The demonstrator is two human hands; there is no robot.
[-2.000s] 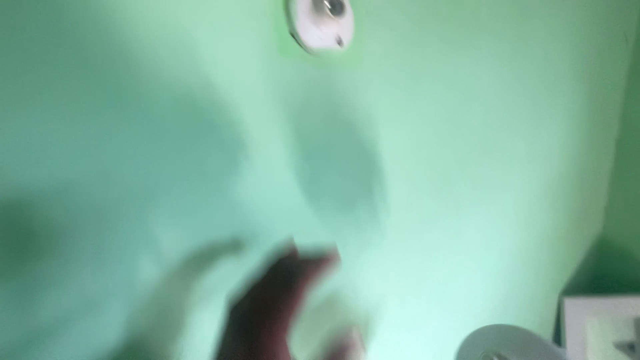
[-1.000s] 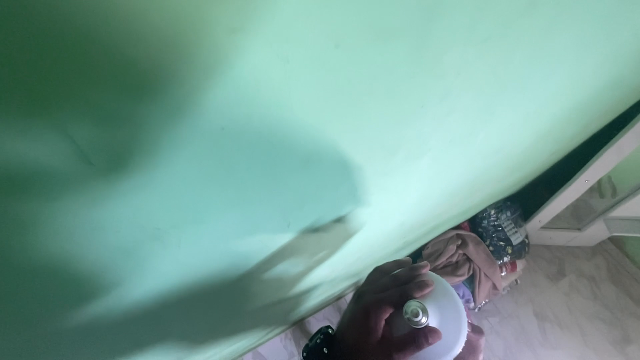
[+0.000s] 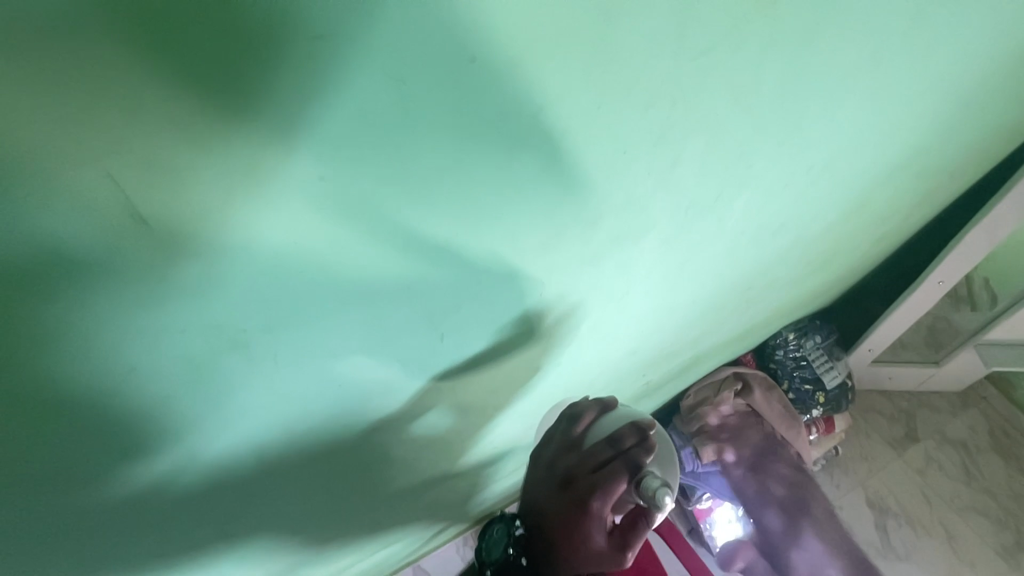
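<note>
My left hand (image 3: 572, 488), wearing a dark wristwatch (image 3: 498, 544), is wrapped around a round white light bulb (image 3: 666, 458) at the lower centre. The bulb's metal base (image 3: 654, 490) points toward the camera and down to the right, beside my thumb. My right hand (image 3: 732, 440) is a motion blur to the right of the bulb, apart from it, in front of piled cloth; its fingers cannot be made out. A bright glare lies below it.
A green wall (image 3: 384, 200) with broad shadows fills most of the view. Along its foot lie brown cloth (image 3: 752, 384), purple cloth (image 3: 696, 464) and a dark patterned bundle (image 3: 808, 364). A white frame with a glossy panel (image 3: 928, 296) stands at the right, over marbled floor (image 3: 936, 448).
My right hand, beside the bulb one second ago, is now apart from it to the right. The bulb's base has tilted. The white wall fixture seen two seconds ago left view as the view swung.
</note>
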